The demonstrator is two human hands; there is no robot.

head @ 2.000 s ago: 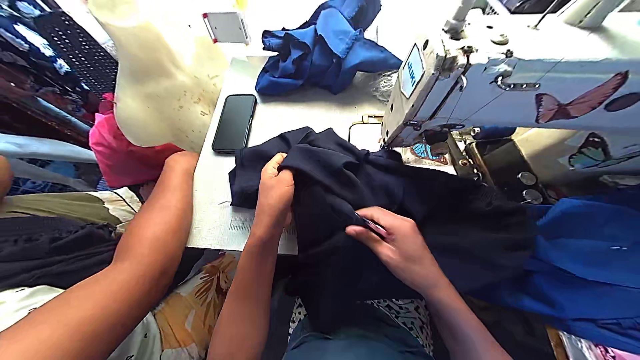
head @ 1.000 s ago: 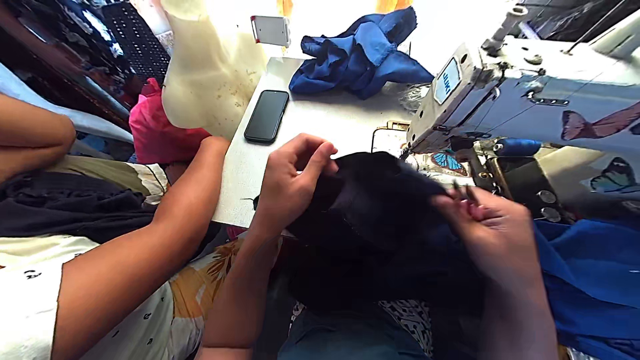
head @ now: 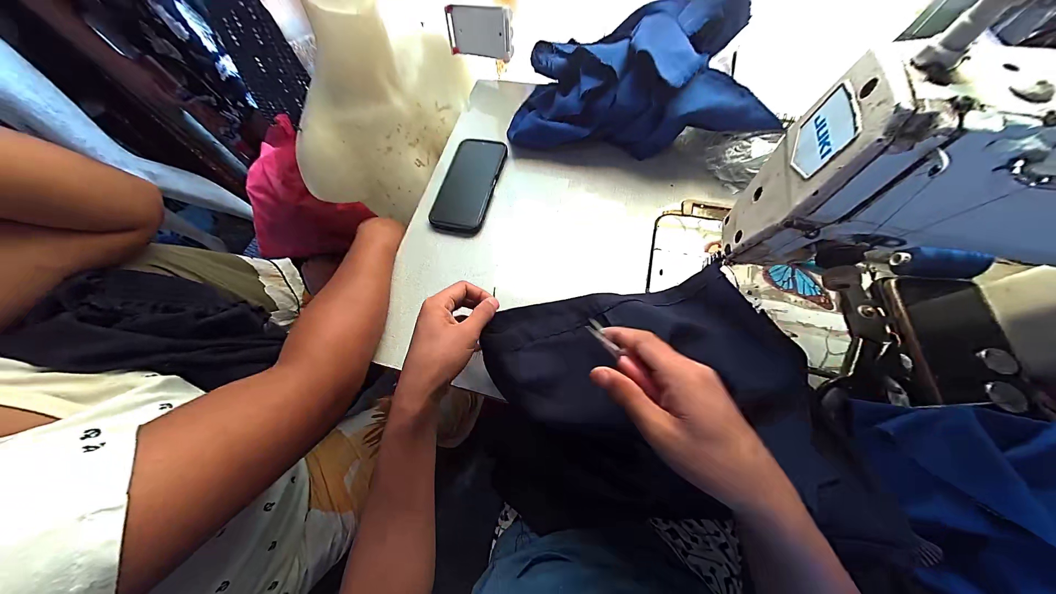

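Dark navy cloth (head: 561,371) with a stitched hem lies over the table's front edge and my lap. Its left corner is pinched between the thumb and fingers of my left hand (head: 450,330), where a short thread end sticks up. My right hand (head: 668,396) holds small metal thread snips (head: 606,337), their tips over the cloth just below the hem. The cloth's right part reaches the needle area of a Juki sewing machine (head: 825,140), whose needle is hidden.
A black phone (head: 468,186) lies on the white table (head: 569,223). Crumpled blue fabric (head: 635,82) sits behind it, a pale dress form (head: 379,107) at its left. Another person's arm (head: 272,412) extends close on my left. More blue fabric (head: 965,487) hangs at the right.
The navy cloth, bunched up and lifted between my hands a second ago, is now spread flatter with its hemmed edge showing. The view has shifted left.
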